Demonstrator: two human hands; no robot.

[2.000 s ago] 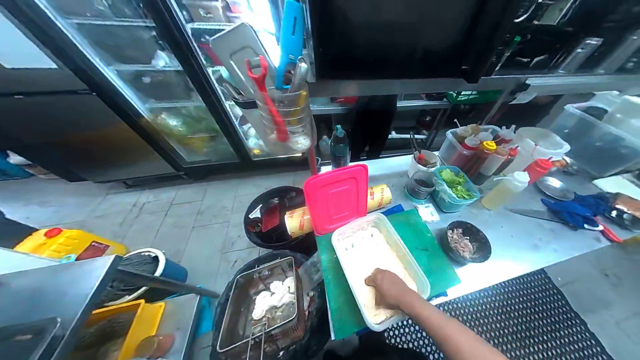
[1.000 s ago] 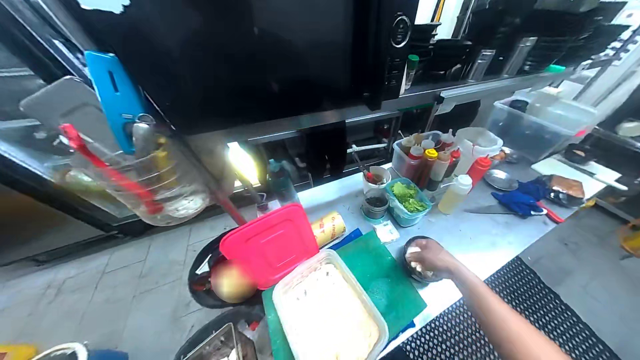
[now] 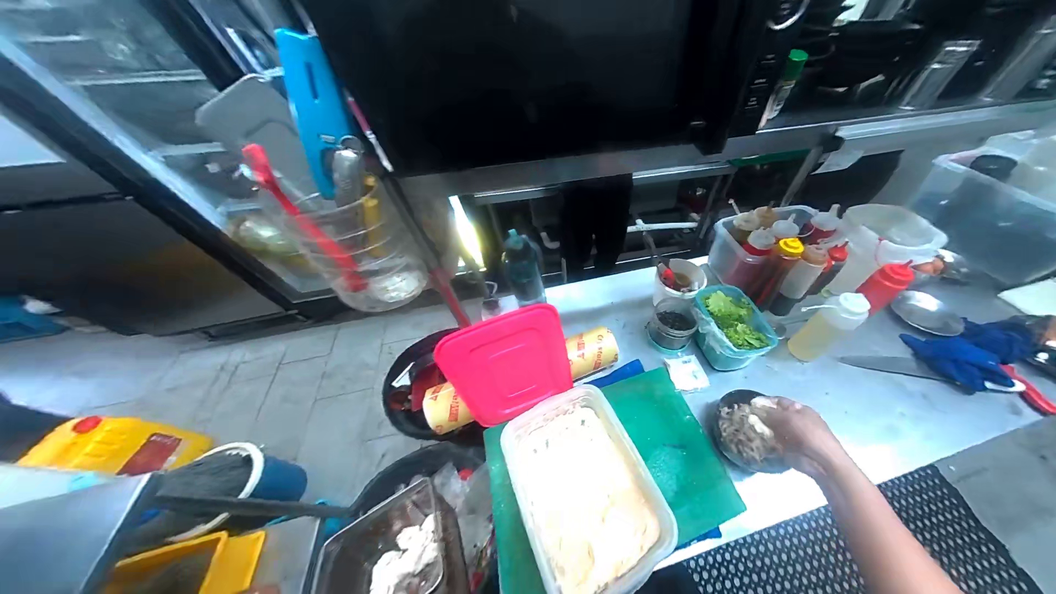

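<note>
My right hand [image 3: 796,429] is at the right side of a small dark bowl [image 3: 747,462], its fingertips on a pale lump over the shredded, meat-like food [image 3: 745,431]. Left of the bowl, a white plastic tub [image 3: 587,499] of creamy pale mixture rests on a green cutting board [image 3: 681,462]. The pink plastic lid [image 3: 505,363] leans up behind the tub. A metal fryer basket [image 3: 384,540] with white pieces in it is at the lower left. My left hand is not visible.
Squeeze bottles stand in a clear bin [image 3: 730,256] beside a teal tub of lettuce [image 3: 734,330]. A knife [image 3: 895,367] and blue gloves [image 3: 961,355] lie to the right. Utensils hang in a clear container [image 3: 371,247]. A wrapped roll [image 3: 590,353] sits behind the board.
My right hand was in the white tub two seconds ago. It moved right to the dark bowl, where it also was one second ago. The view has shifted.
</note>
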